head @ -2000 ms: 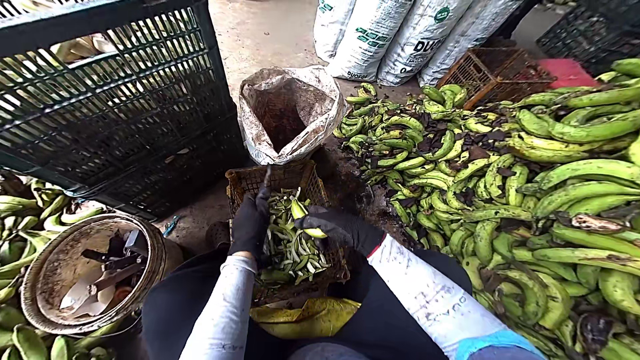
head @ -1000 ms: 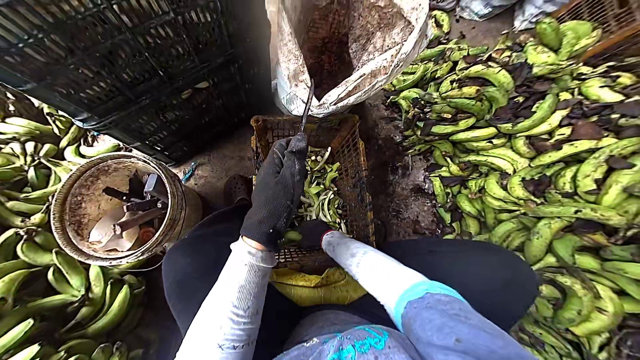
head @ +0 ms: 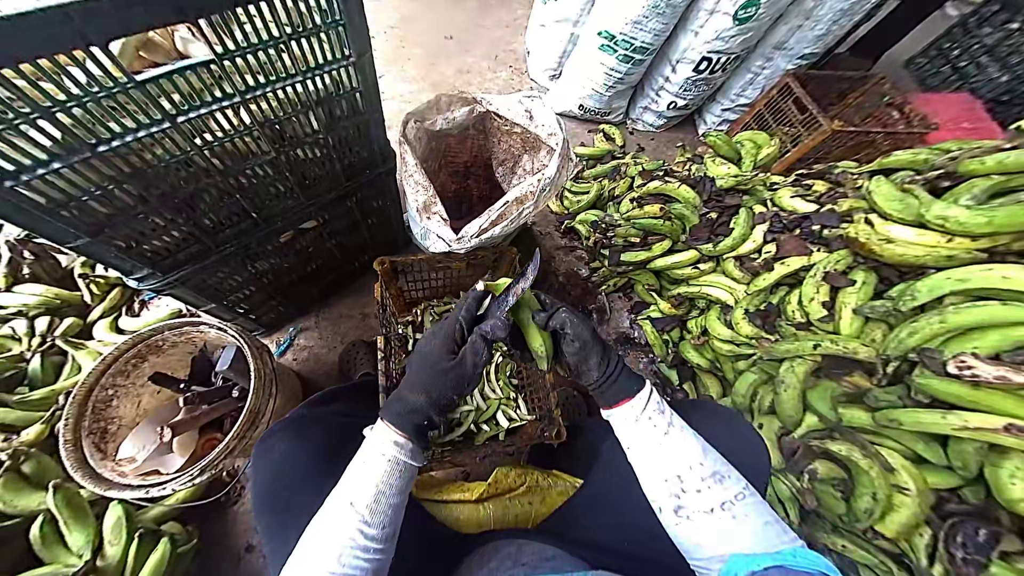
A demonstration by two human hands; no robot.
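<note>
My left hand [head: 448,356], in a dark glove, is closed around a knife [head: 518,286], whose curved blade points up and right. The blade lies against a green plantain [head: 530,324] near its upper end. My right hand [head: 580,340], also gloved, grips that plantain from the right side. Both hands are above a yellowish plastic crate [head: 448,272] that holds green and white peel strips [head: 492,404]. Right behind the crate stands an open white sack [head: 532,180], stained brown inside.
Stacked dark green crates [head: 200,152] rise at the left, above a bucket [head: 268,376] holding knives and other items. Plantains [head: 800,344] are heaped at the right and more [head: 76,520] at the left. Full white sacks [head: 616,56] and a brown crate [head: 840,120] stand behind.
The view has tilted back up. A second ago my right hand was low by the crate's right side; now it has risen beside the knife, with a plantain between the hands.
</note>
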